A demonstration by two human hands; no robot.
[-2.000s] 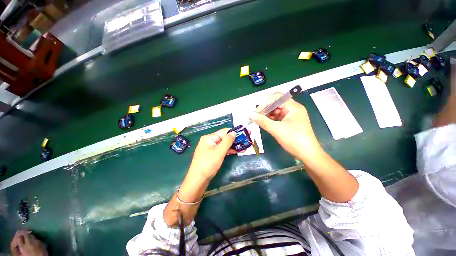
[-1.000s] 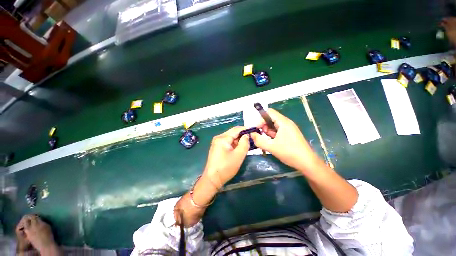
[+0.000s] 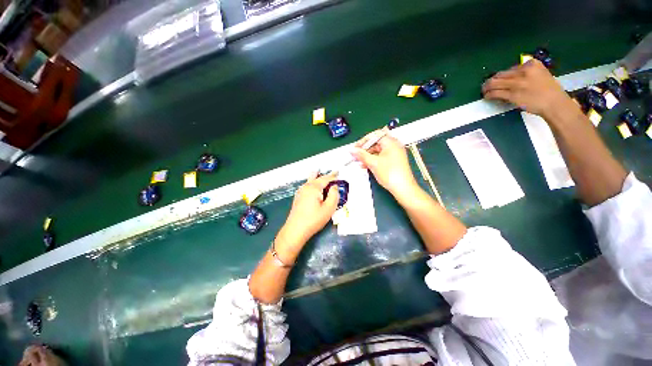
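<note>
My left hand (image 3: 312, 207) holds a small black device unit (image 3: 339, 191) with a blue inside, over a white paper strip (image 3: 359, 207) on the green bench. A yellow-white tab shows just below the unit. My right hand (image 3: 386, 161) holds slim tweezers (image 3: 374, 141) between thumb and fingers, their tip pointing down left over the strip's upper part. I cannot tell if anything is at the tip. Another unit (image 3: 252, 219) with a yellow tab lies on the bench left of my left hand.
Several units, one of them here (image 3: 337, 127), lie along the green belt beyond the pale rail (image 3: 286, 172). Two white strips (image 3: 486, 169) lie at the right. Another person's arm (image 3: 572, 139) reaches in from the right; part of another hand (image 3: 41, 357) shows at lower left.
My hands have moved apart; the unit is now in my left hand alone. The tweezers in my right hand are over the strip. Another person's arm has reached in from the right.
</note>
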